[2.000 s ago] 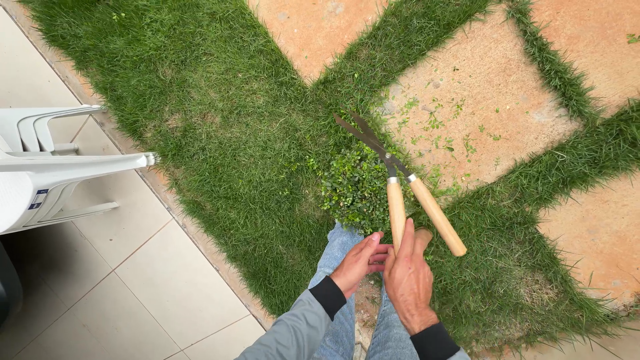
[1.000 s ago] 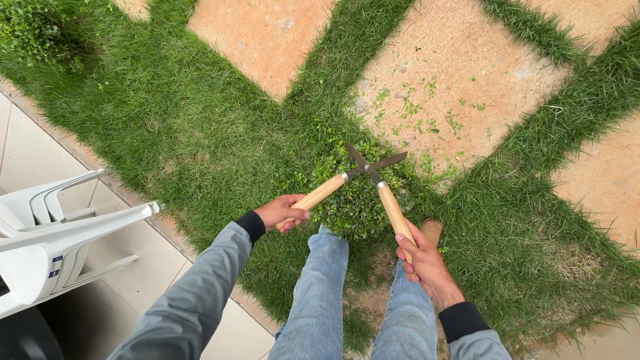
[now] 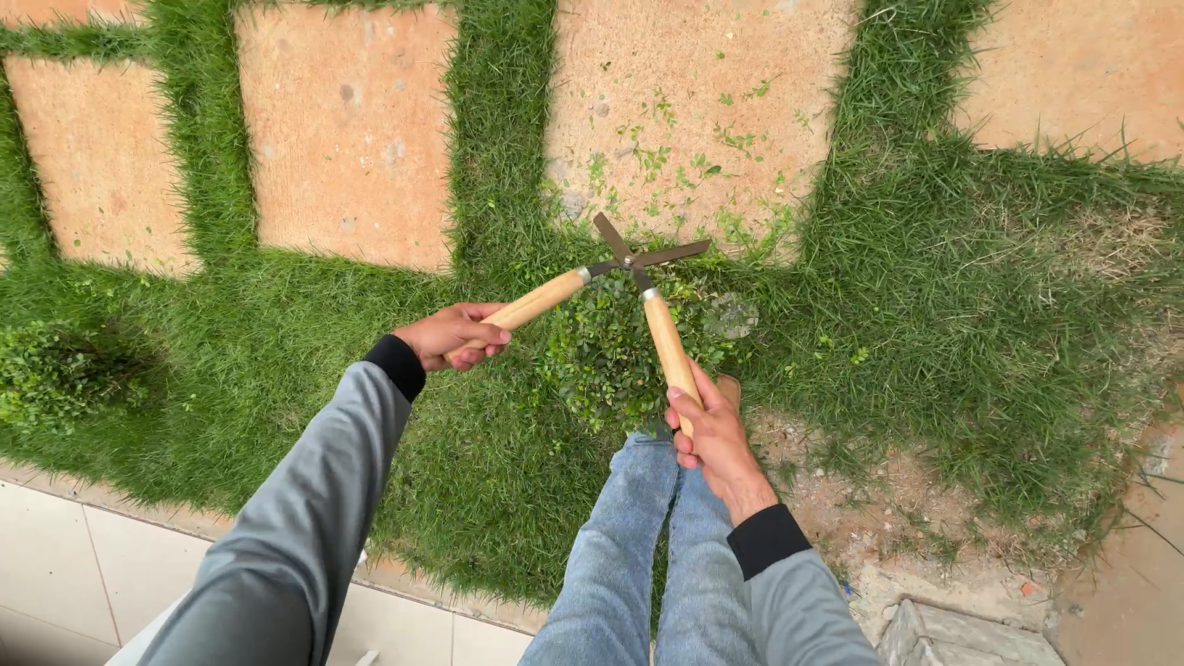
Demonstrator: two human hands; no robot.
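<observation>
A pair of hedge shears [image 3: 628, 262] with two wooden handles lies across my view, its dark metal blades spread wide over the far edge of a small leafy bush [image 3: 606, 356]. My left hand [image 3: 455, 336] grips the end of the left handle, and my right hand [image 3: 714, 433] is closed around the lower part of the right one. The bush stands in the grass just beyond my jeans-clad legs. Green leaf clippings [image 3: 652, 162] are scattered on the paving slab [image 3: 694, 55] past the blades.
More paving slabs [image 3: 351, 129] are set in grass strips at the far side. Another bush [image 3: 55, 375] grows at the far left. A tiled floor [image 3: 139, 564] borders the lawn at the lower left. Bare soil and a grey block [image 3: 957, 638] are at the lower right.
Two seconds ago both hands were close together at the handles and the blades were nearly closed; now the hands and handles are wide apart. The view has turned, and the white chairs have mostly left it.
</observation>
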